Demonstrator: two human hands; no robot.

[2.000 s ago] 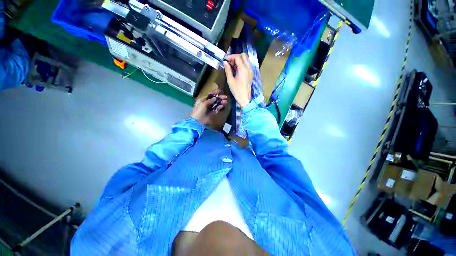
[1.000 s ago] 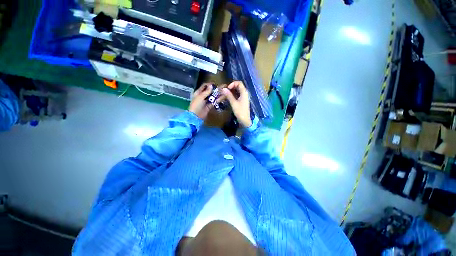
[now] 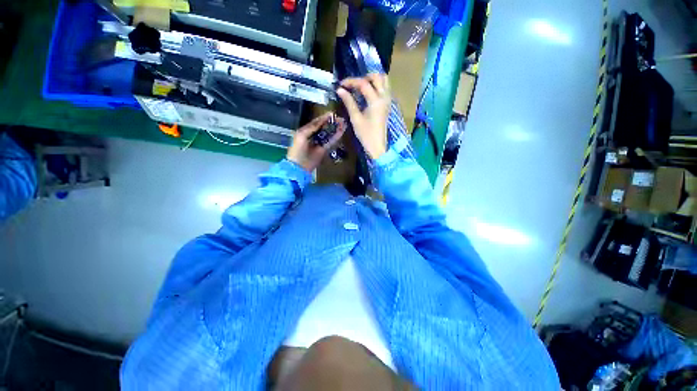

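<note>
My left hand holds several small dark parts with shiny bits in its fingers, just below the right end of the rail. My right hand has its thumb and fingertips together at the right end of the silver feed rail; a small dark piece seems to be between them, too small to make out. The rail crosses the front of the grey-white machine. A bundle of dark, shiny component tubes lies to the right, partly behind my right hand.
A blue bin stands left of the machine. A cardboard strip and clear plastic wrap lie right of the tubes, near a blue bin at the top. An orange item is at the mat's front edge. Another person's sleeve shows at far left.
My right hand was at the rail end, came to the parts by my left hand, and is now back up at the rail end. My left hand still holds parts.
</note>
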